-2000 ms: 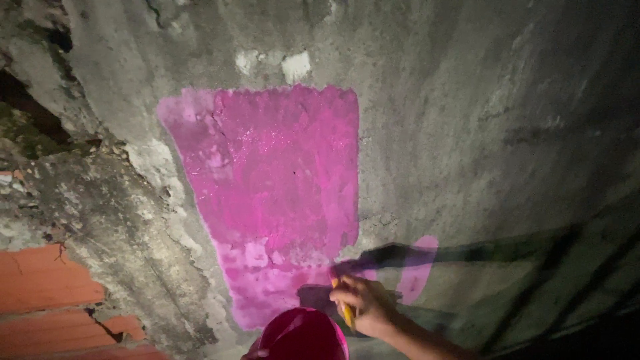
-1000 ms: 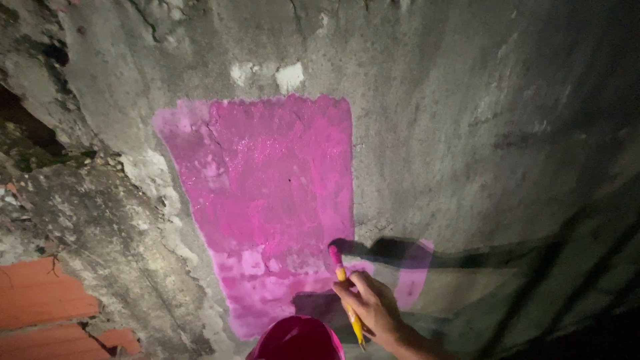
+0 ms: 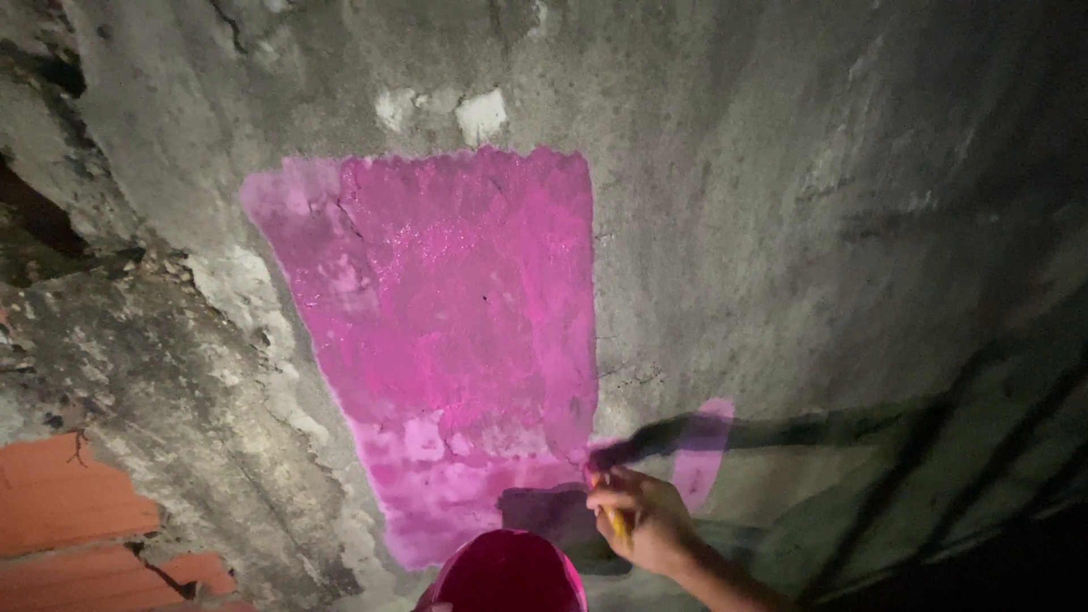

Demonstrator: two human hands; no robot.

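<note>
My right hand (image 3: 650,518) grips a paintbrush (image 3: 619,520) by its yellow handle. The brush's pink-coated tip touches the concrete wall near the lower right edge of a large patch of wet pink paint (image 3: 459,297). Below it, at the bottom of the view, is a pink container (image 3: 510,574) with a dark pink inside. A small part of my left hand (image 3: 435,607) shows at the container's left edge, holding it; the rest is out of view. A separate pink stroke (image 3: 705,467) lies on the wall to the right of my right hand.
The rough concrete wall (image 3: 765,212) fills most of the view. Crumbling plaster (image 3: 153,408) and exposed orange bricks (image 3: 68,493) are at the left. Two pale spots, one a white patch (image 3: 482,116), sit above the paint. Dark shadows cross the lower right.
The brush has moved to the right from where it was a second ago, and its handle is now tilted more toward the lower right behind my fingers.
</note>
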